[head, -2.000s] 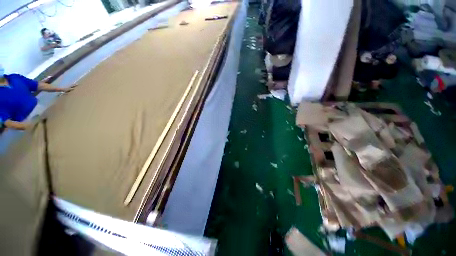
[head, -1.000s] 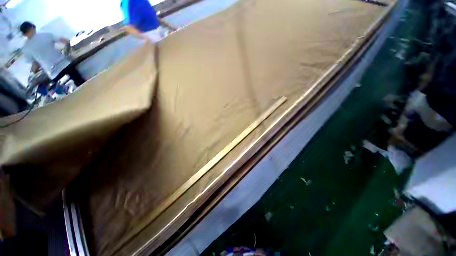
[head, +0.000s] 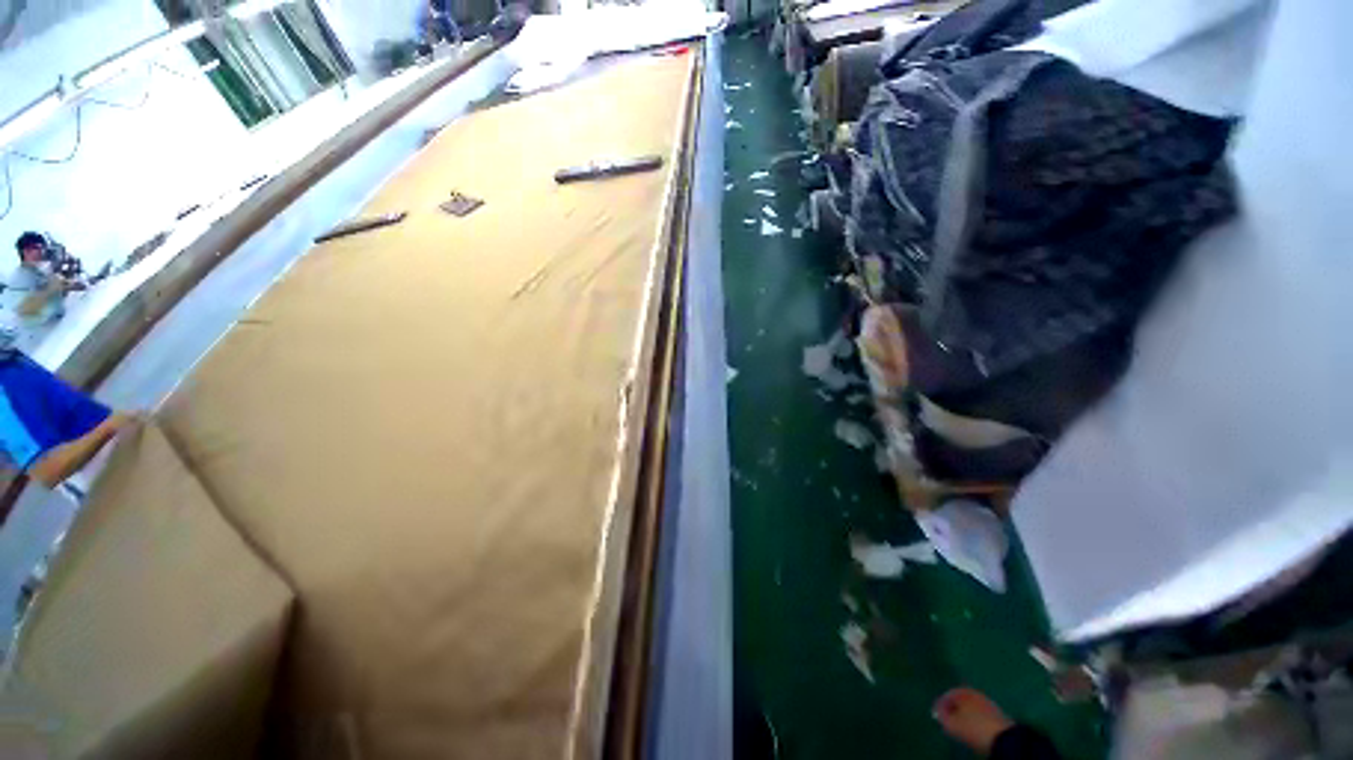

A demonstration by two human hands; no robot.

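The tan-brown fabric (head: 430, 386) lies spread along the long table with soft wrinkles. Its pale edge (head: 611, 520) runs down the right side. At the near left, a folded-back ply (head: 163, 624) lies over it, its corner pointing right. Dark oblong weights, one at the far right (head: 608, 169) and one at the far left (head: 361, 227), rest on the fabric, with a small dark flat block (head: 462, 204) between them. Neither of my hands can be made out. A small skin-coloured shape at the bottom right looks more like a foot than a hand.
A person in blue (head: 45, 423) at the left table side has a hand at the ply's edge. Another person (head: 42, 282) is farther back. The green aisle floor (head: 779, 520) has scraps. Dark wrapped stacks (head: 1024, 193) and a large white sheet (head: 1202, 416) stand right of it.
The view has swung back to look along the table. The yellowish stick is out of view. The weights and white sheet now show. The raised ply at the left now appears lower and flatter.
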